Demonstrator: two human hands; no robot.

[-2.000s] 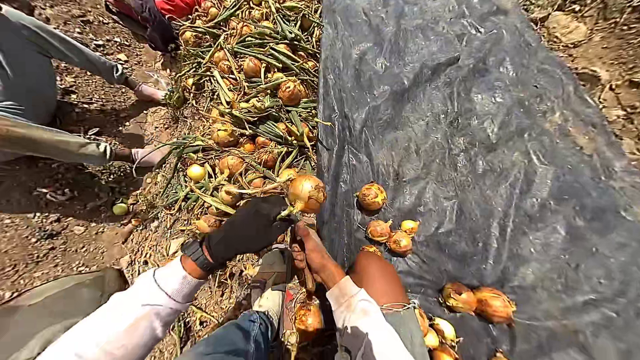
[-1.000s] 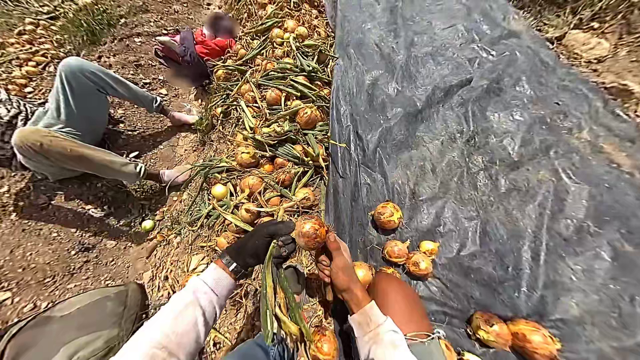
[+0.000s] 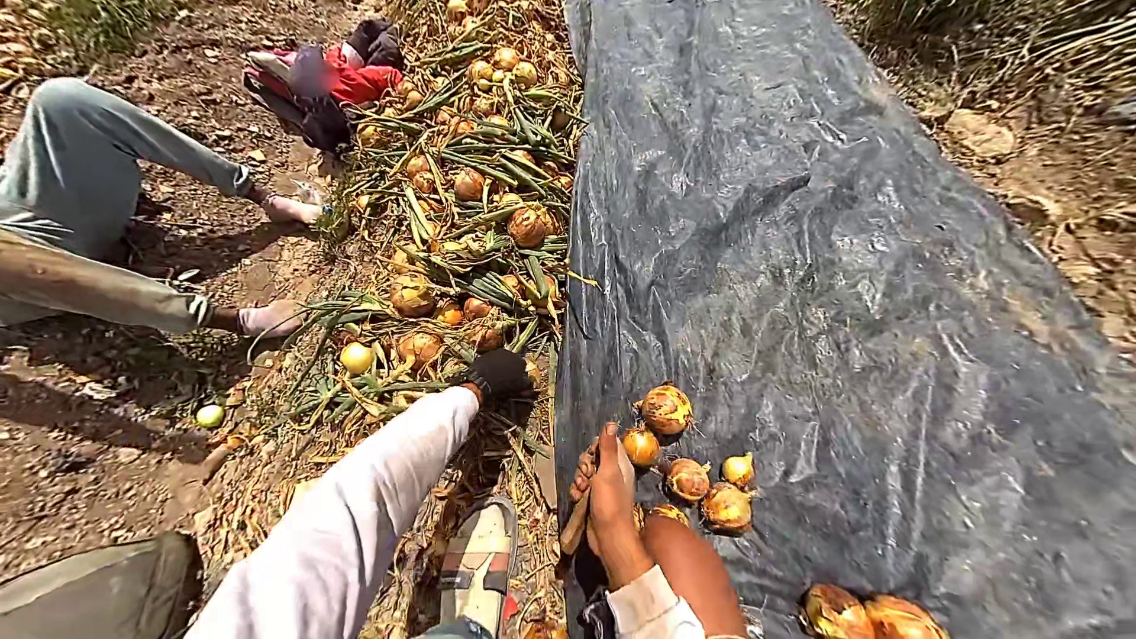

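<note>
My left hand (image 3: 501,373), in a black glove, reaches down into the row of onions with green tops, beside an onion (image 3: 532,371); its fingers are hidden. Bare, my right hand (image 3: 612,497) is over the near left edge of the black plastic sheet (image 3: 799,293), its fingers around a wooden handle (image 3: 575,528); the rest of that tool is out of sight. Just past this hand lie a small onion (image 3: 641,446) and a larger one (image 3: 666,408). Several more onions (image 3: 688,479) sit on the sheet to its right.
Another person's legs and feet (image 3: 288,209) extend from the left to the onion row (image 3: 413,293). A red and dark cloth bundle (image 3: 364,82) lies at the row's far left side. My shoe (image 3: 479,559) rests beside the sheet. More onions (image 3: 834,612) lie at the bottom right.
A second ago both hands were at an onion with green leaves. My left hand has since moved away to the row. One more onion now lies on the sheet close to my right hand.
</note>
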